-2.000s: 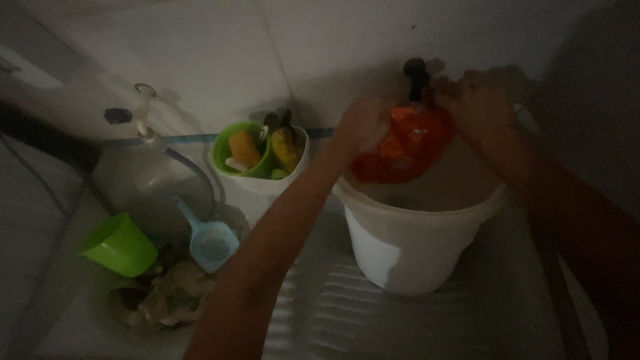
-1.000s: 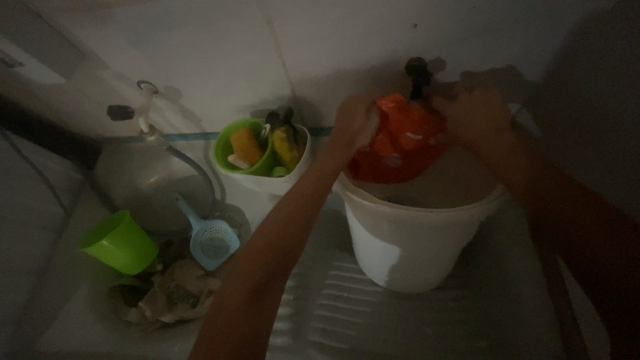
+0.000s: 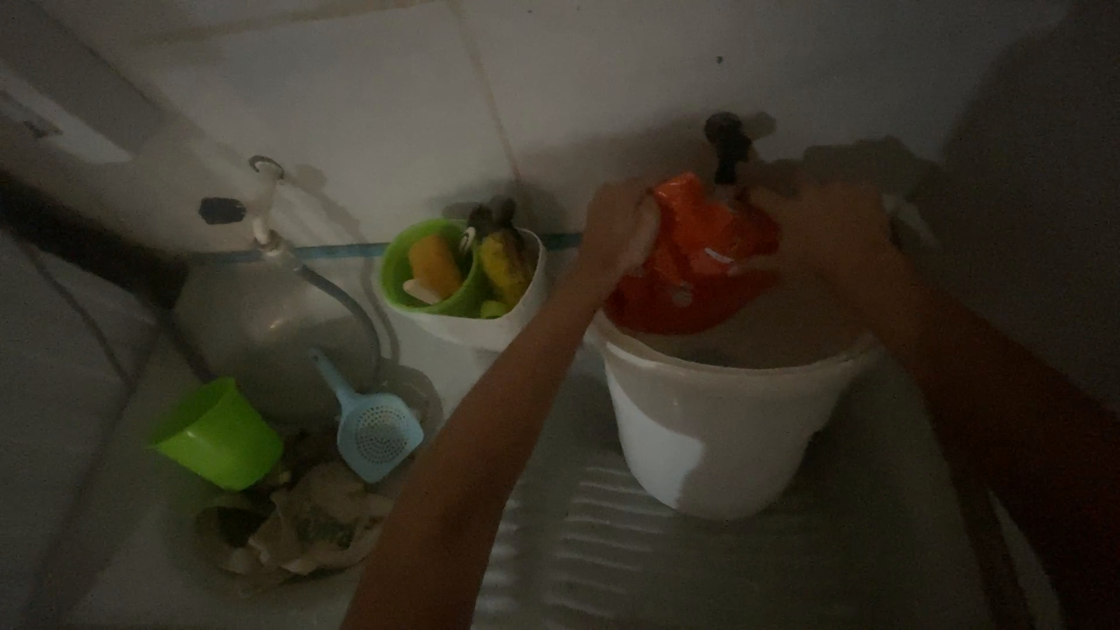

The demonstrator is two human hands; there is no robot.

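Observation:
Both hands are over a white plastic bucket (image 3: 717, 429) that stands on the ridged washboard of a laundry sink. My left hand (image 3: 623, 226) grips the left side of a wet-looking orange-red cloth or plastic piece (image 3: 700, 254), its exact kind unclear in the dim light. At its right side is my right hand (image 3: 809, 229), blurred and in shadow, its fingers on the piece's edge. A dark tap (image 3: 726, 144) sticks out of the wall just behind and between the hands. What lies inside the bucket is mostly hidden.
Left of the bucket, a white container (image 3: 468, 328) holds a green cup (image 3: 394, 271) and sponges. Farther left, the basin has a green pot (image 3: 223, 437), a light blue perforated scoop (image 3: 381, 433) and a crumpled cloth (image 3: 306, 529). A second tap (image 3: 262, 210) with a hose stands above.
The orange-red piece has shifted shape between my hands and hangs differently over the bucket. The bucket and the things to the left are where they were.

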